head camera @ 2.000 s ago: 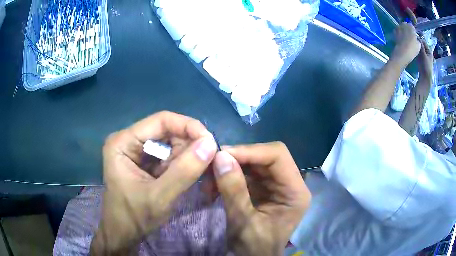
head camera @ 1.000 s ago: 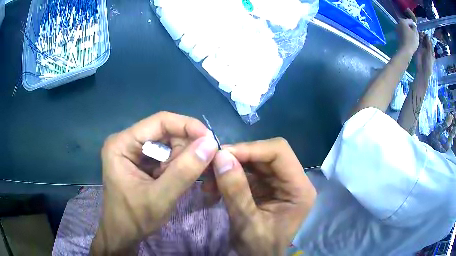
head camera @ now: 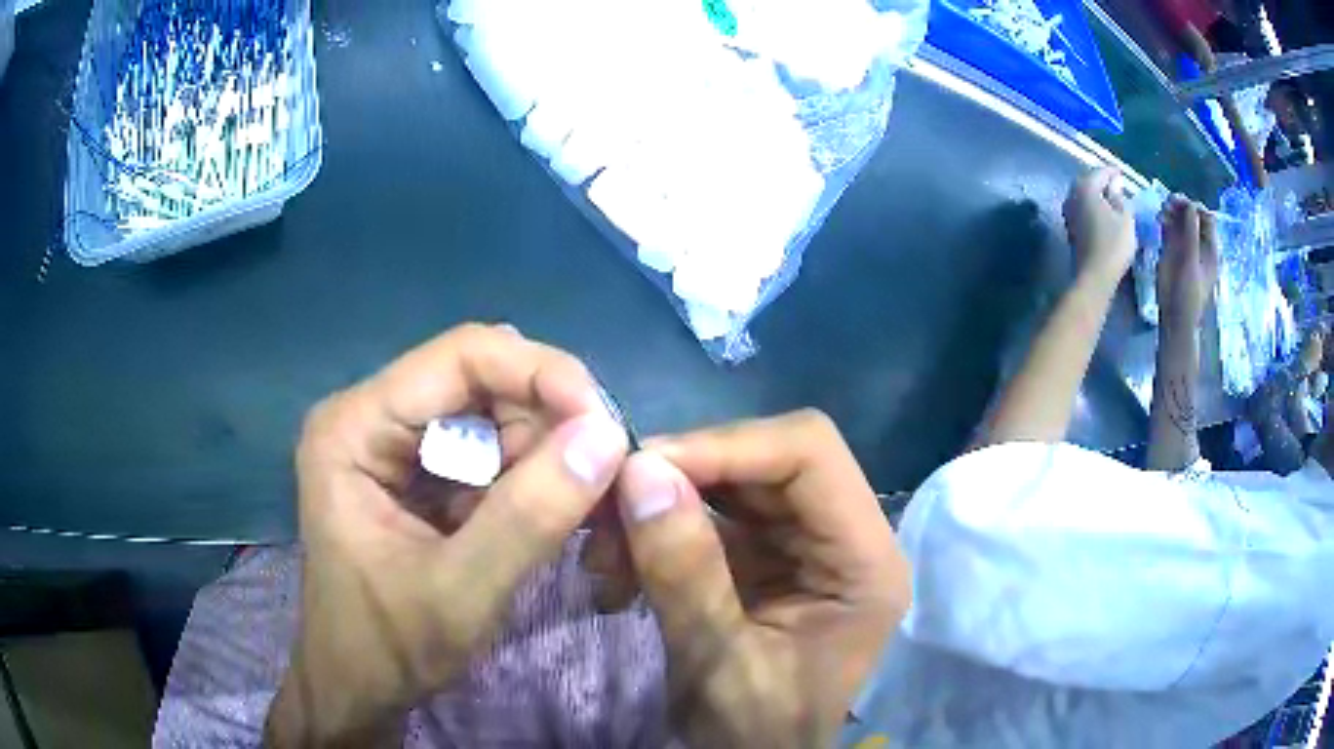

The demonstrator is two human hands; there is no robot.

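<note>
My left hand (head camera: 454,512) and my right hand (head camera: 761,556) meet fingertip to fingertip above the near edge of the bench. A thin dark stem (head camera: 615,414) is pinched between their thumbs and forefingers; its lower part is hidden by the fingers. A white plastic housing (head camera: 461,451) is held in the curled fingers of my left hand, with only one end showing. The other fingers of my right hand are curled under, and I cannot tell if they hold anything.
A clear tub (head camera: 198,242) of blue-and-white stems stands at upper left. A clear bag (head camera: 658,161) of white housings lies ahead. A blue tray (head camera: 1083,91) with white pieces is at upper right. A person in a white sleeve (head camera: 1112,571) works close on the right.
The neighbouring person's hands have come back from the upper right, nearer the bench, and the sleeve has shifted down. My hands stay in place, with the stem and housing slightly turned.
</note>
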